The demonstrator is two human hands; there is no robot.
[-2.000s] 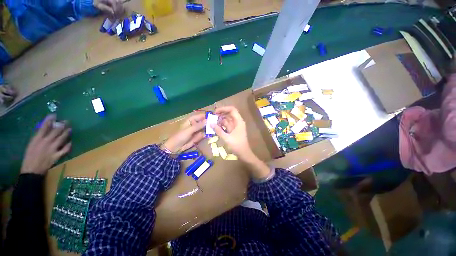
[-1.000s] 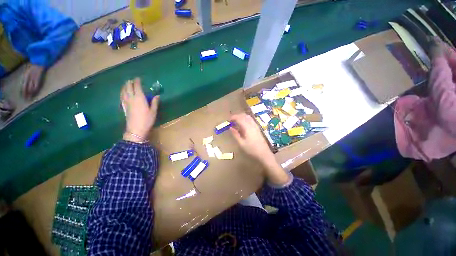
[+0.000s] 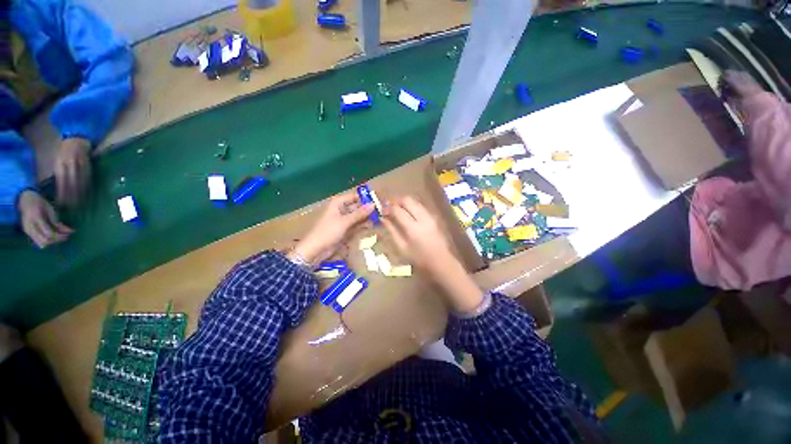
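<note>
My left hand (image 3: pixel 334 227) holds a blue battery pack (image 3: pixel 366 196) upright above the cardboard-covered bench. My right hand (image 3: pixel 416 227) is close against the pack's right side, its fingertips at the pack's white face; whether it grips anything is hard to tell. Below the hands lie several pale-yellow strips (image 3: pixel 382 263). More blue packs with white faces (image 3: pixel 345 290) lie on the bench beside my left wrist, one partly covered by it. Thin lead wires show near the lower pack.
An open parts box (image 3: pixel 503 204) of mixed pieces stands right of my hands. The green conveyor (image 3: pixel 295 143) carries several packs beyond the bench. A metal post (image 3: pixel 486 69) rises beyond the box. Green PCB panels (image 3: pixel 134 373) lie at left. Two other people sit across and at right.
My left hand has come back from the conveyor to hold a pack, and my right hand has lifted to meet it. A blue pack now lies on the belt beside a white-faced one.
</note>
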